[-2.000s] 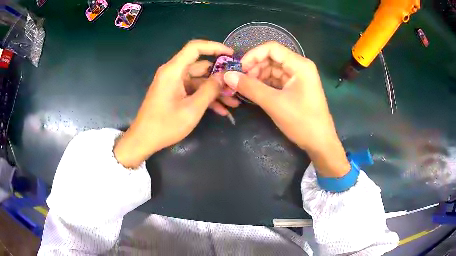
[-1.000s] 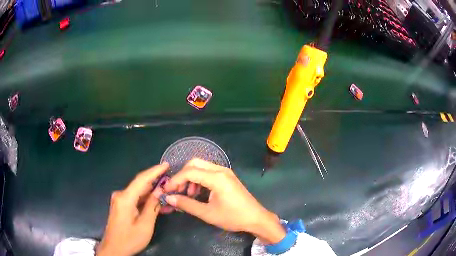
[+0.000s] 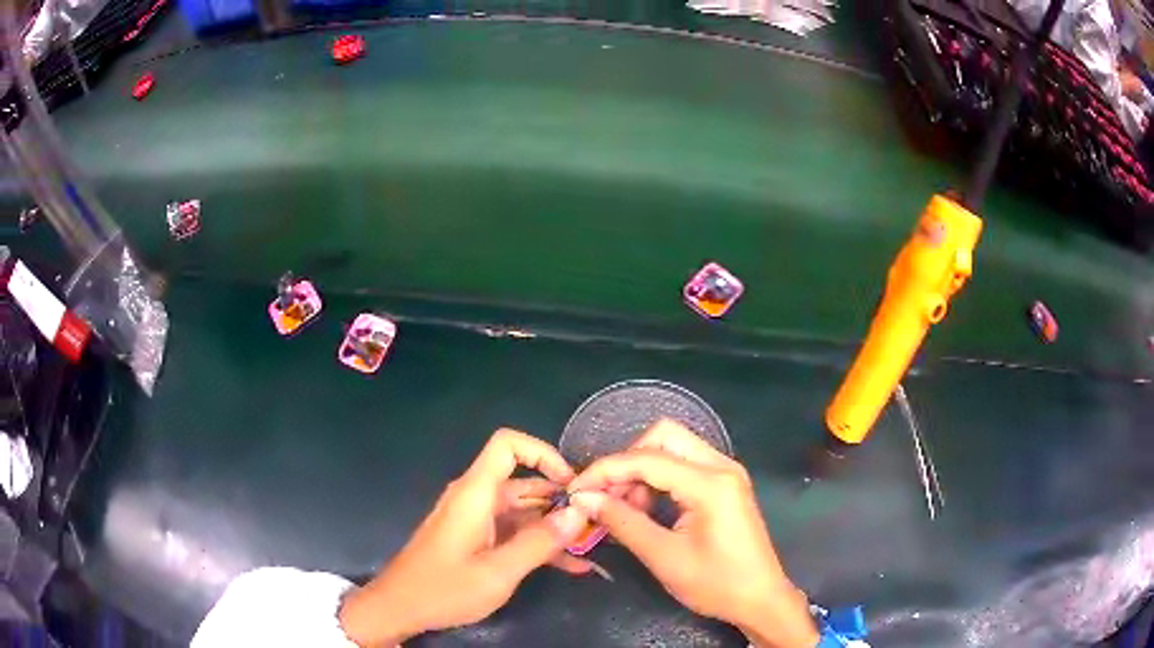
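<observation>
My left hand [image 3: 487, 544] holds a small pink housing [image 3: 586, 542] with an orange patch between its fingers, low in the centre. My right hand [image 3: 690, 525] has its thumb and fingertips on a tiny dark part [image 3: 559, 501] at the housing's upper edge. The fingertips of both hands meet there and hide most of the housing. A thin pointed tip shows below my left fingers; I cannot tell what it is. A round grey dish [image 3: 645, 408] lies just behind the hands, partly covered by them.
An orange-yellow electric screwdriver [image 3: 901, 323] lies right, tweezers [image 3: 920, 456] beside it. Open pink units [image 3: 367, 343] lie left and another unit [image 3: 714, 291] behind the dish. A clear bag [image 3: 137, 317] is at left, a blue bin [image 3: 222, 13] at the far edge, dark racks [image 3: 1012, 114] far right.
Since one second ago the view has shifted, so hands, dish and screwdriver appear further right and lower. The orange patch in the held housing now shows. Both hands still work together at the housing.
</observation>
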